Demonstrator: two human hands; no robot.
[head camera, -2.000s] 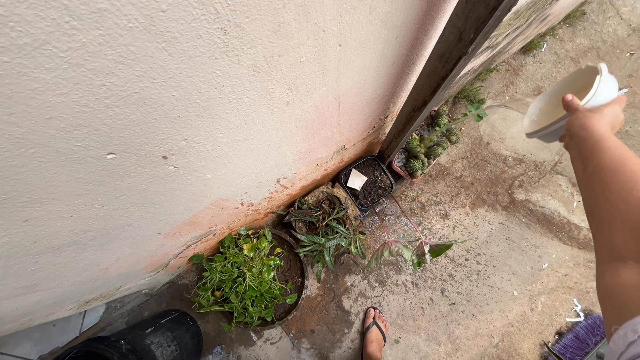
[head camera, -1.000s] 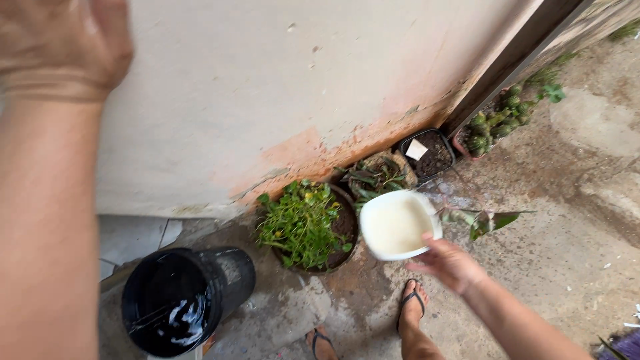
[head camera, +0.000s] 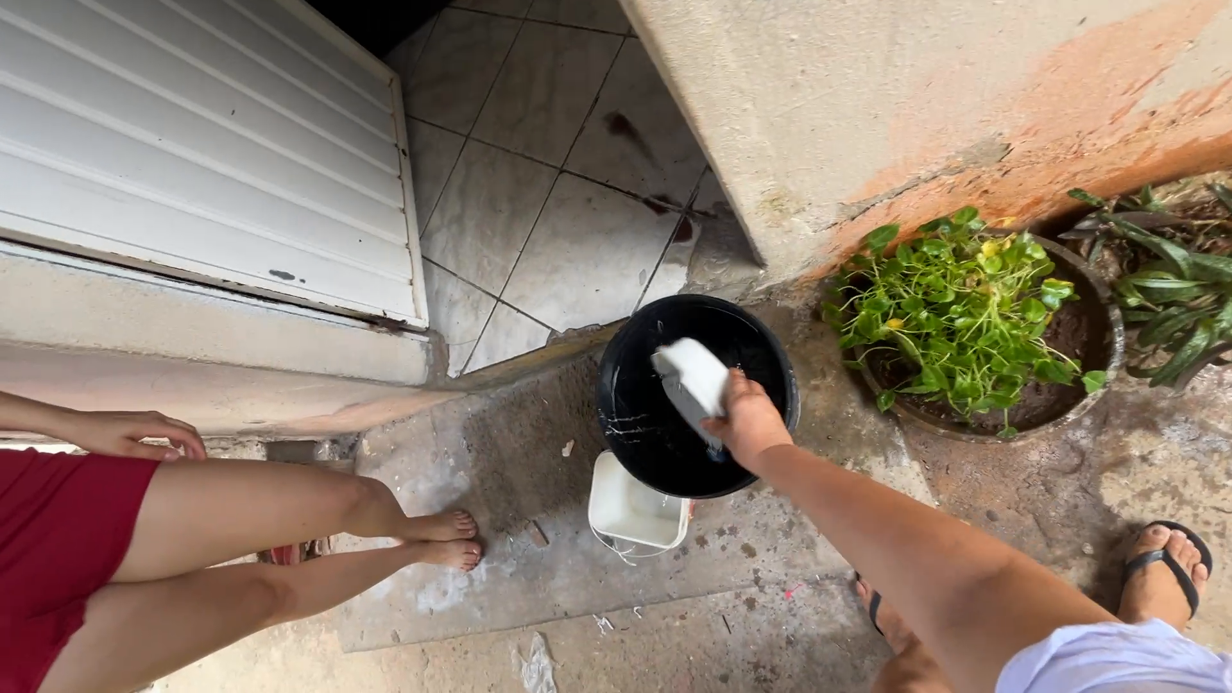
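Note:
My right hand grips a white plastic container, tilted and dipped inside a black bucket that holds water. Beside the bucket stands a white plastic pail with a thin wire handle, its inside visible. A round pot of leafy green plants stands to the right of the bucket, against the wall. My left hand is out of the picture.
Another person in red shorts is at the left, a hand by the thigh. A white slatted door and a tiled floor lie beyond the bucket. A spiky plant grows at the right edge.
My right hand has brought the white container from over the potted plants into the black bucket. My left hand, raised at the upper left one second ago, has left view. The view has swung left.

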